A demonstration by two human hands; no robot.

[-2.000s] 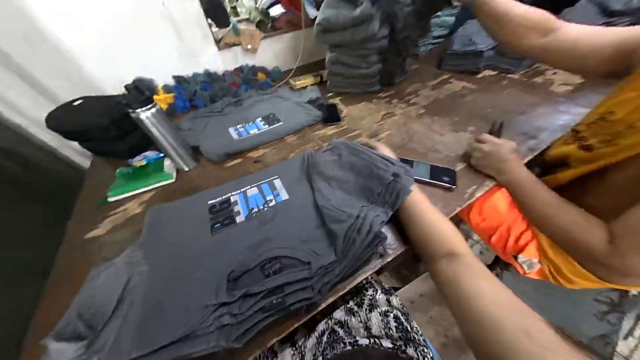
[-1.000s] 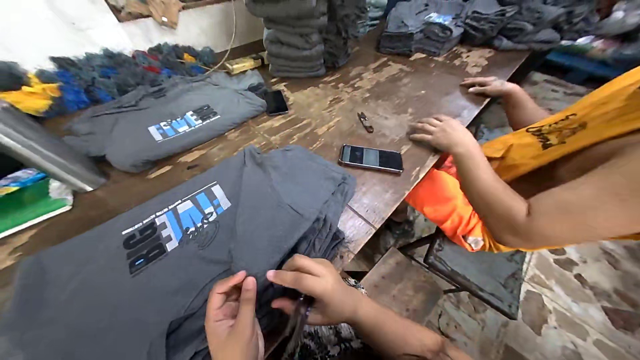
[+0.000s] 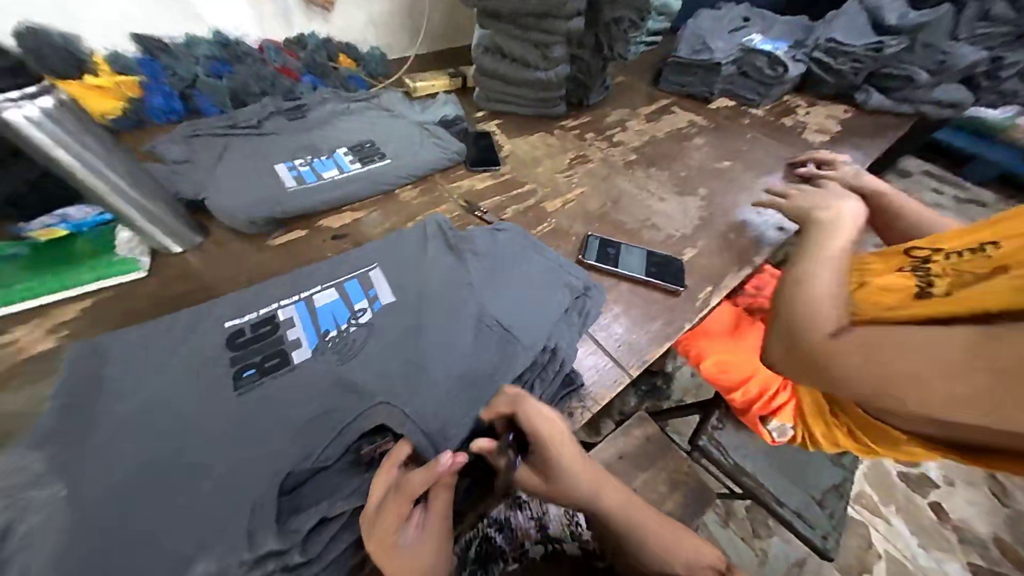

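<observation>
A pile of dark grey T-shirts (image 3: 184, 432) lies on the table in front of me, the top one printed with blue, white and black lettering. At its neckline, my left hand (image 3: 412, 504) pinches the edge of the grey fabric between thumb and fingers. My right hand (image 3: 532, 448) is close beside it, fingers curled around a small dark tool, probably thread snips, whose blades are hard to make out. Behind the pile, another small metal tool (image 3: 478, 210) lies on the wood.
A phone (image 3: 632, 262) lies right of the pile, a second phone (image 3: 482, 150) beside another printed shirt (image 3: 264, 152). A metal bottle (image 3: 104, 168) and green packet (image 3: 72, 268) are left. Folded stacks (image 3: 524, 60) stand behind. A co-worker's hands (image 3: 824, 192) rest at the table's right edge.
Both my hands have shifted onto the shirt's neckline. The co-worker's hands, apart a second ago, are now together. The small tool near the phone now lies farther left on the table.
</observation>
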